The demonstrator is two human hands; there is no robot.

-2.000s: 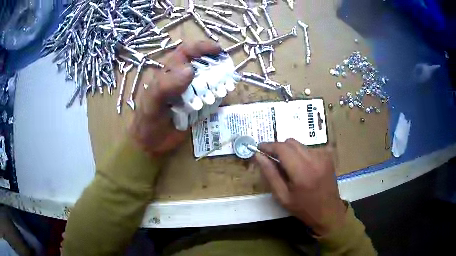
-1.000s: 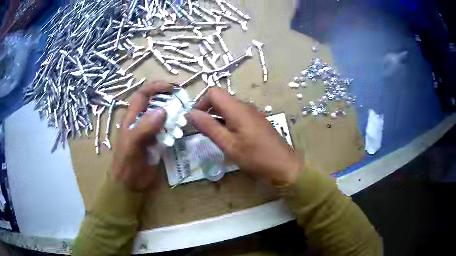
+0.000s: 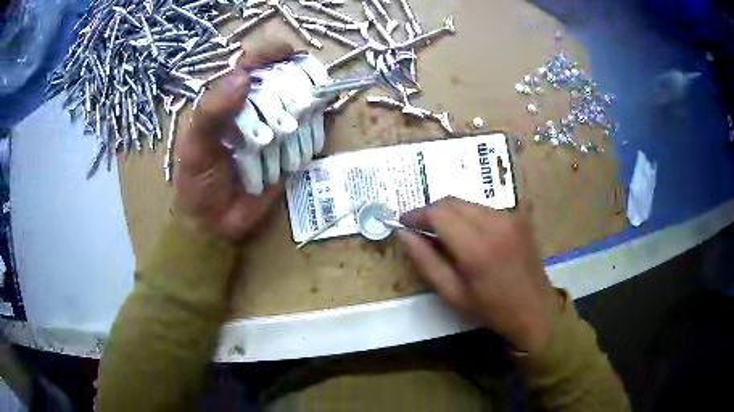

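Observation:
My left hand point(image 3: 217, 161) holds a stack of several white plastic bodies point(image 3: 278, 121), raised above the cardboard; a metal shaft point(image 3: 348, 84) sticks out to their right. My right hand point(image 3: 483, 261) pinches a thin pale stick point(image 3: 414, 228), its tip in the small round grease cup point(image 3: 375, 220). The cup sits on the white backing card point(image 3: 451, 173). A second thin stick point(image 3: 328, 228) lies across the card's left part, its end by the cup.
A large pile of silver forked shafts point(image 3: 129, 72) lies at upper left, with loose ones at top centre. Tiny metal fittings point(image 3: 575, 105) are scattered at right. A white scrap point(image 3: 641, 189) lies on the blue surface. The table's white edge point(image 3: 322, 326) runs along the front.
Since one second ago, my right hand has moved from the white bodies down to the cup, stick tip now in it. My left hand has turned the stack, showing more bodies. The camera view has shifted.

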